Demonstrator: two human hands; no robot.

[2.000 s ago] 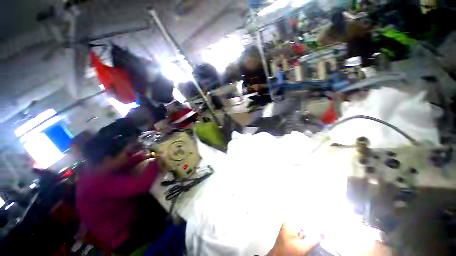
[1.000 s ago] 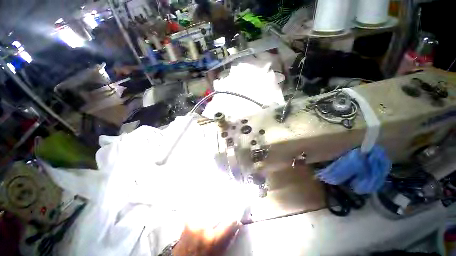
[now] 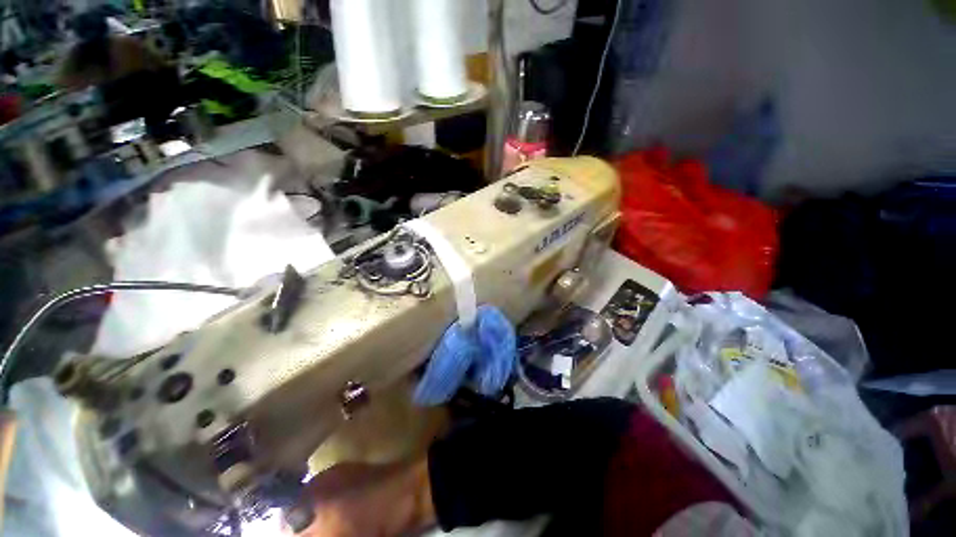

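Observation:
The beige sewing machine arm [image 3: 314,336] runs diagonally from lower left to upper right, with a white strip [image 3: 451,267] tied around it and a blue bundle [image 3: 466,357] hanging from the strip. White cloth [image 3: 42,456] lies at the lower left edge, partly overexposed. My right hand [image 3: 367,498] is at the bottom, beneath the arm and near its needle end, with a dark sleeve behind it. Its fingers are blurred and partly hidden, so its grip cannot be told. The needle area is lost in glare and blur. My left hand is not in view.
Two white thread cones [image 3: 367,58] stand behind the arm. A heap of white cloth [image 3: 210,252] lies behind it. A thin curved lamp neck [image 3: 115,285] is at the left. A red bag [image 3: 697,226] and a filled clear plastic bag [image 3: 786,420] are at the right.
The view has swung to the right, so the machine sits further left and the bags have come into view. The neighbouring machine and most of the bright cloth have left the picture. A dark sleeve now shows.

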